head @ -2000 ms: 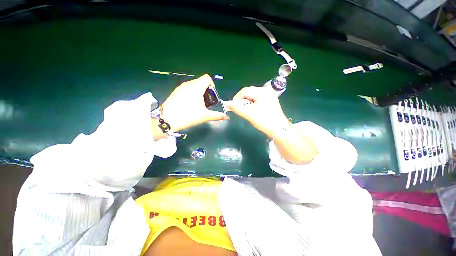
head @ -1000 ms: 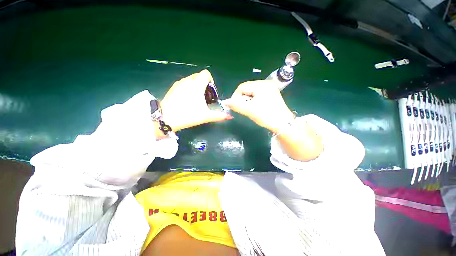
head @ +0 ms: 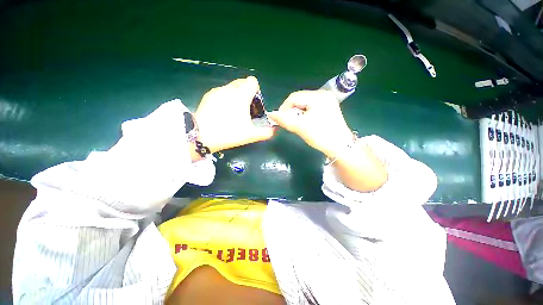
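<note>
My left hand is curled around a small dark-faced watch, held a little above the green bench. My right hand is pinched at the lower edge of the watch, touching something small and whitish there; I cannot tell whether it is the strap or a thin wipe. A pale bottle with a round metallic top stands just behind my right hand, its lower part hidden by the hand.
The green bench carries a white-strapped watch at the far right and another further right. A white foam tray with two rows of watches lies at the right edge, straps overhanging. Pink cloth is below it.
The loose watches, the tray and the bottle have shifted right in the picture. Both hands stay together at the watch, with only slight movement.
</note>
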